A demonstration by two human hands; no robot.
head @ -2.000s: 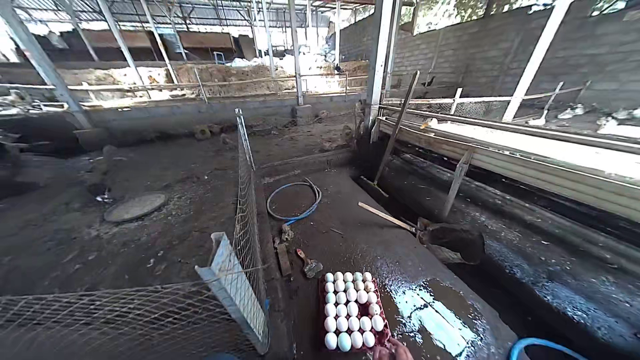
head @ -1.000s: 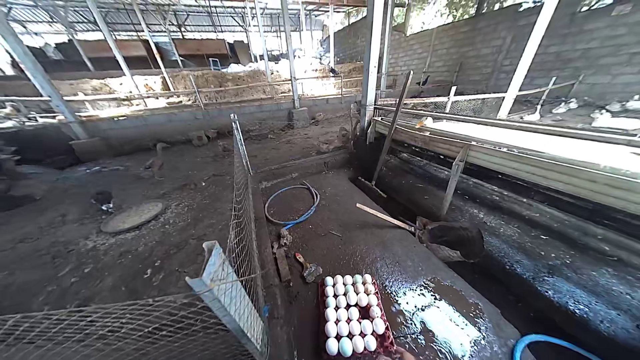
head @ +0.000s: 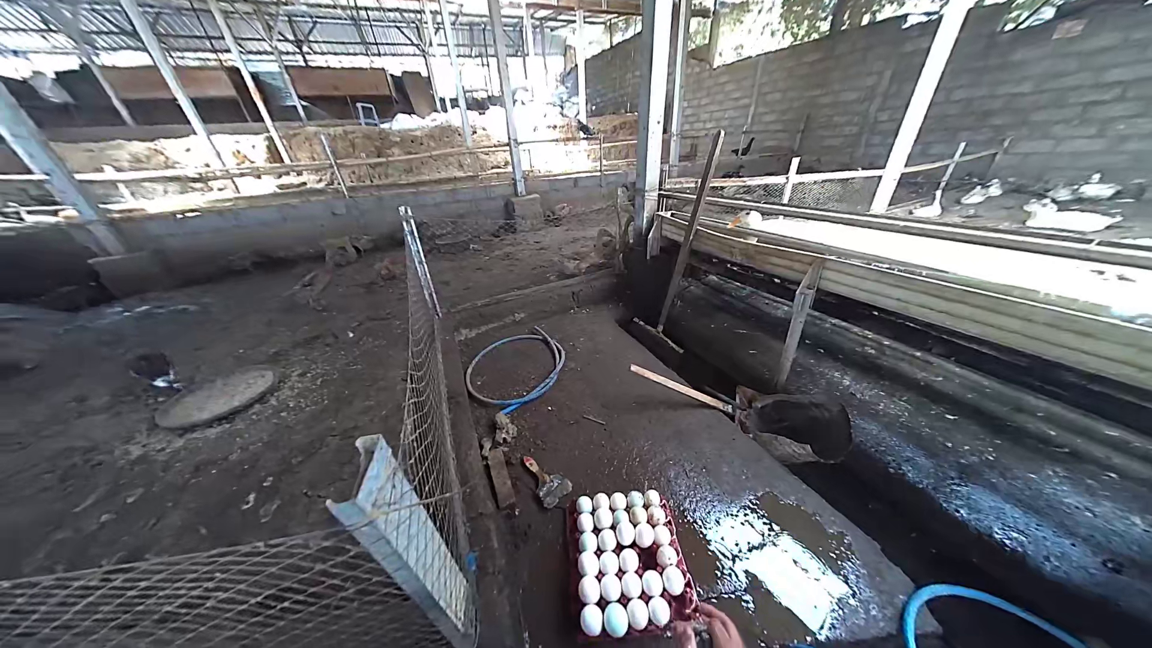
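Note:
A red egg tray (head: 572,576) filled with rows of white and pale bluish eggs (head: 625,531) is at the bottom centre of the head view. One cup toward its right side looks dark and holds no egg. My right hand (head: 711,625) grips the tray's near right corner, with only the fingers showing. My left hand is out of view. Just beyond the tray's far left corner, a paintbrush (head: 547,481) lies on the wet floor beside a short wooden block (head: 500,478).
A wire mesh fence (head: 427,387) with a metal post (head: 405,531) stands left. Ahead lies a coiled blue hose (head: 515,371). A shovel (head: 796,423) rests by the gutter at right, under a leaning wooden pole (head: 691,229). Another blue hose (head: 981,598) curves at lower right. White ducks (head: 1066,216) sit beyond.
The egg tray stays low in the view, in my right hand. Two seconds ago a second cup farther up the tray looked dark; eggs now show there. The dark bird at left has shifted.

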